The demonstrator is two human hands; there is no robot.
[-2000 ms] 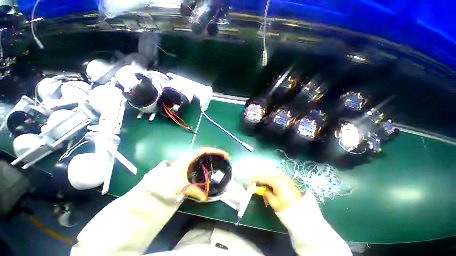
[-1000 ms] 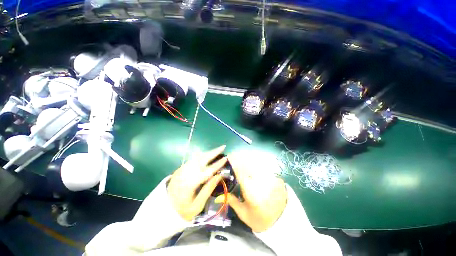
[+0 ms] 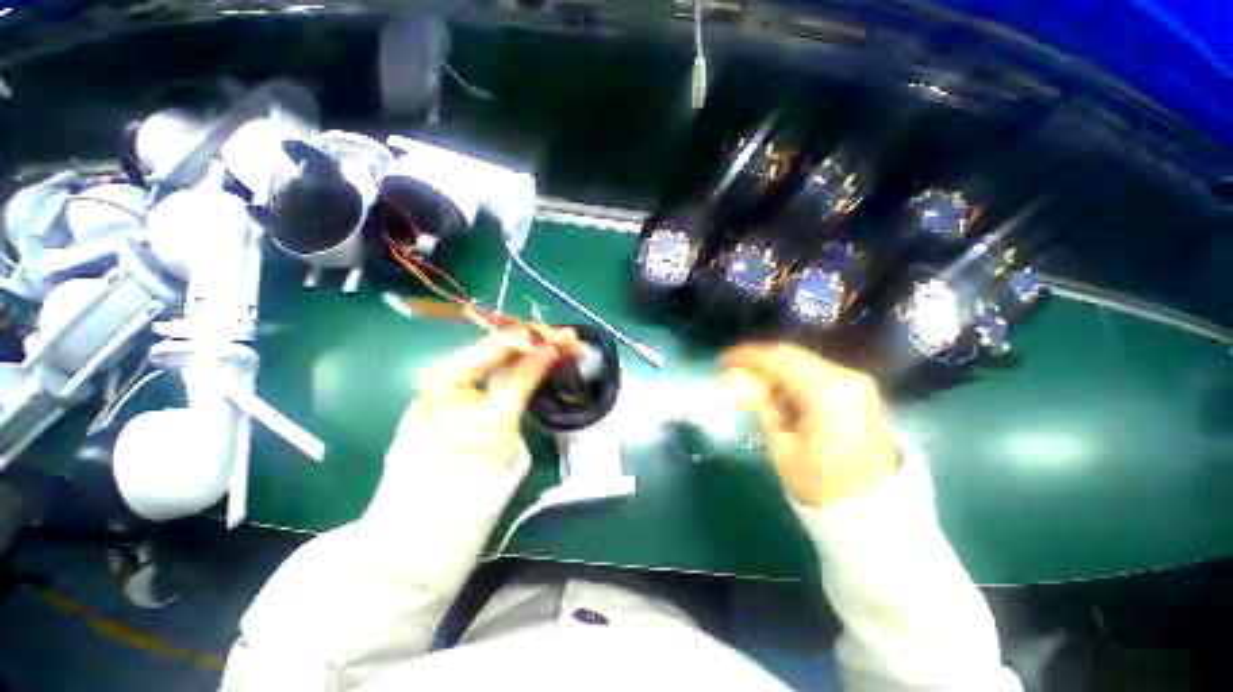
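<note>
The white camera housing sits on the green mat in front of me, its open black round end facing up. Its flared white foot points toward me and a white tail cable curves off it. My left hand is at the housing's left rim, fingertips pinching the red and orange wire leads. My right hand is blurred, to the right of the housing and apart from it, fingers curled; I cannot tell if it holds anything.
White camera bodies are piled at left, one with orange wires and a blue-white cable. Dark camera modules stand in rows at upper right. A tangled pale heap lies partly behind my right hand. A cable end hangs at the top.
Both hands worked at the housing one second ago. Now my right hand has moved off to the right, and my left hand has lifted the wire leads up at the rim. The yellow tool seen earlier is not visible.
</note>
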